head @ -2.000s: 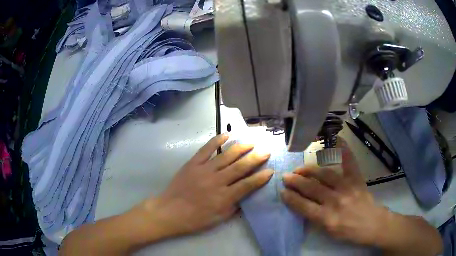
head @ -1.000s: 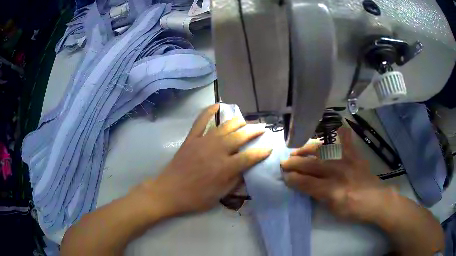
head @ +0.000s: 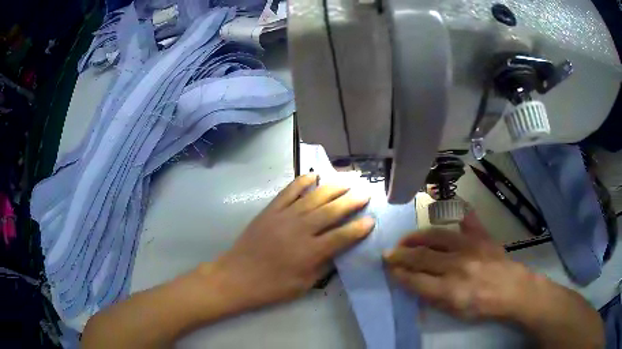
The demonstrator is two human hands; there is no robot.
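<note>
A light-blue collar piece (head: 372, 279) runs from under the needle area toward me, two layers showing side by side at its near end. My left hand (head: 293, 238) lies flat on its left side, fingertips near the bright presser foot area (head: 369, 167). My right hand (head: 457, 266) rests on its right edge, fingers bent and close together, partly below the lower tension knob (head: 447, 211). Both hands press the cloth on the machine bed. The needle tip is lost in the lamp glare.
The off-white machine head (head: 423, 88) stands above the hands. A fanned stack of collar strips (head: 116, 177) lies at left. Black thread snips (head: 508, 198) and a single blue strip (head: 569, 218) lie at right. Tied fabric bundles (head: 164, 20) lie behind the stack.
The near end of the collar piece has shifted slightly and lies at a different angle. My left hand has moved slightly nearer to me since one second ago; my right hand has also moved slightly nearer.
</note>
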